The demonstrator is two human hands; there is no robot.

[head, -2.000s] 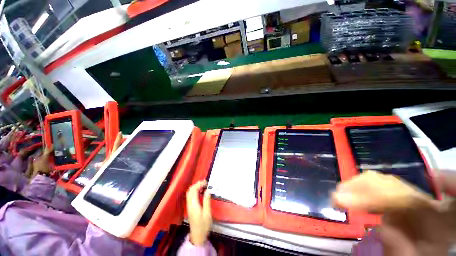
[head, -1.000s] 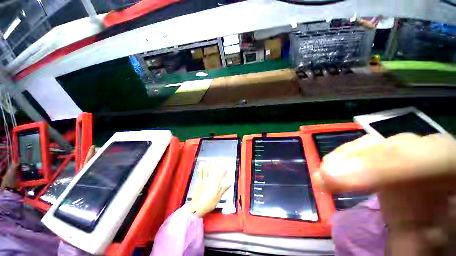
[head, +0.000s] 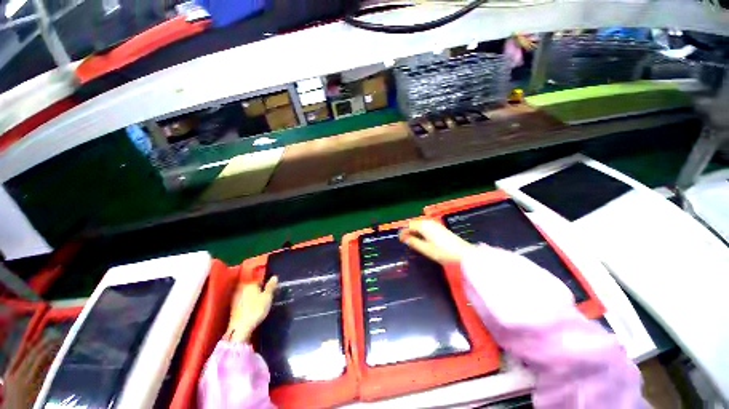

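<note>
A tablet with a black screen [head: 308, 319] lies in a red foam tray in front of me. My left hand [head: 252, 307] rests at its left edge, fingers apart, holding nothing that I can see. To the right, a tablet with a dark menu screen of green, red and white lines [head: 408, 307] lies in another red tray. My right hand [head: 432, 240] is at the top right of that tablet, fingers bent together; whether it pinches something is hidden. A small dark piece [head: 376, 228] shows at that tablet's top edge.
A further tablet [head: 515, 240] in a red tray lies right, beyond my right forearm. A white foam tray [head: 511, 182] with a tablet stands behind it. Another white tray [head: 188, 275] leans on red trays at left. Another hand [head: 28, 369] shows far left. A white shelf [head: 264, 68] crosses above.
The view has swung right. My left hand has moved off the screen to the tablet's left edge, and that screen went from white to black. My right hand has moved to the menu tablet's top.
</note>
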